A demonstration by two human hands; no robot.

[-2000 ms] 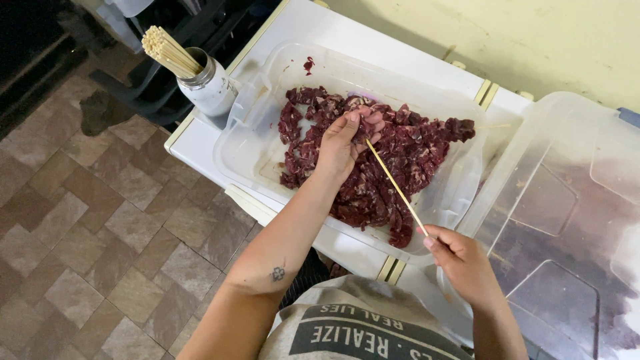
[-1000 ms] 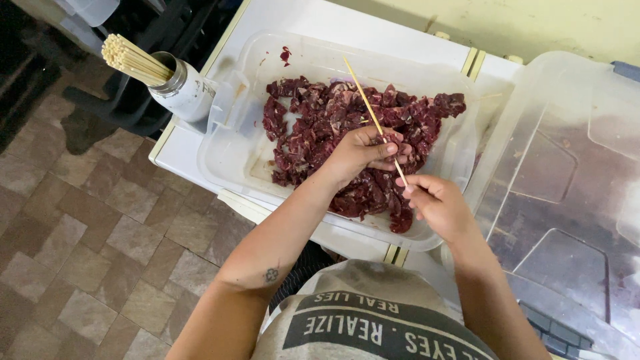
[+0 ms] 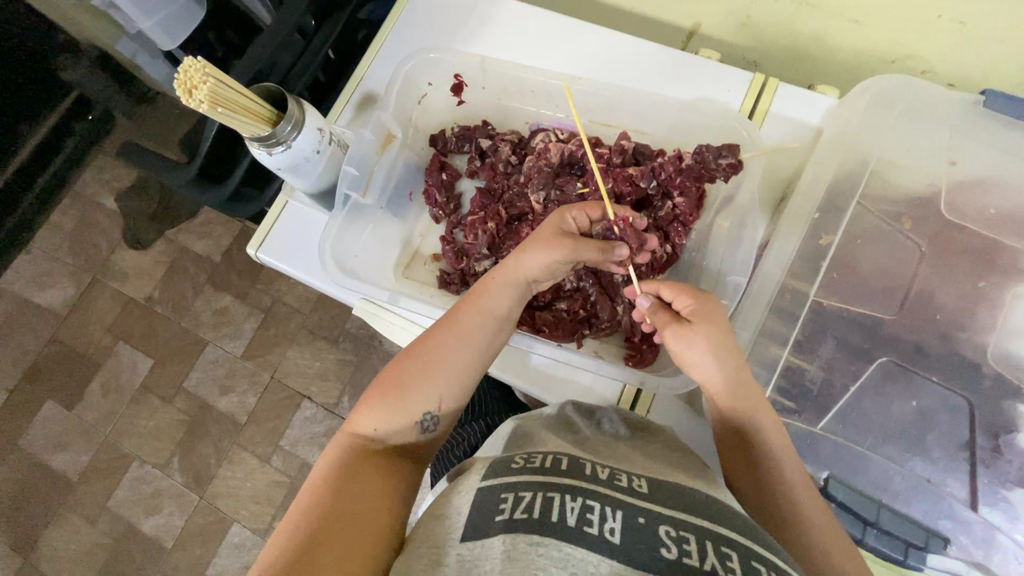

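A shallow translucent plastic tub holds a heap of raw dark red meat pieces. Over the heap, my left hand grips a piece of meat with a thin wooden skewer running through or along it; the fingers hide which. The skewer's far end sticks up past that hand, free of meat. Its near end is pinched between the thumb and fingers of my right hand, above the tub's near right part.
A white metal bottle packed with wooden skewers stands left of the tub on the white surface. At the right lies a large translucent lidded bin with dark reddish contents. Tiled floor shows below left.
Two seconds ago the skewer's far end was at my left fingers; now a long length extends beyond them. Both hands have come close together along the skewer.
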